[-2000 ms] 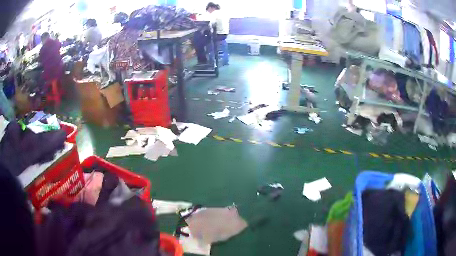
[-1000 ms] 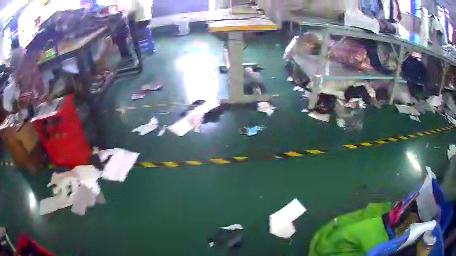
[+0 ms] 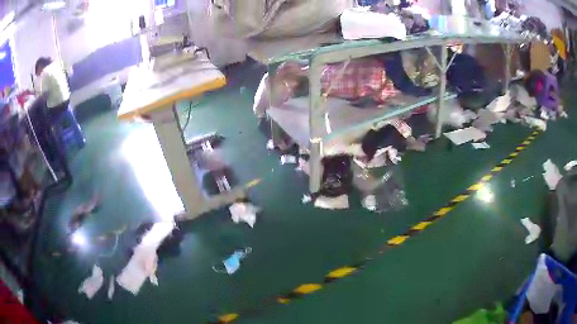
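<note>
Neither of my hands is in the picture. Nearest in front of me is the green floor with white scraps (image 3: 140, 262) and a small light-blue piece with thin loops (image 3: 233, 261). A pale table with an orange-yellow edge (image 3: 171, 82) stands on a single leg at centre left. A long greenish work table (image 3: 379, 45) stands beyond, with red checked cloth (image 3: 359, 80) on its lower shelf and dark and white cloth heaps below. The view is tilted and partly blurred.
Yellow-black tape (image 3: 397, 240) crosses the floor diagonally. A blue basket (image 3: 543, 291) and bright green cloth (image 3: 484, 316) are cut off at the lower right. A person in a pale top (image 3: 54, 87) is at the far left. A purple stool (image 3: 549, 90) stands far right.
The view has turned right and moved closer to the tables. The red crates have mostly left the picture, with a red edge at lower left. The blue basket has shifted toward the lower right corner.
</note>
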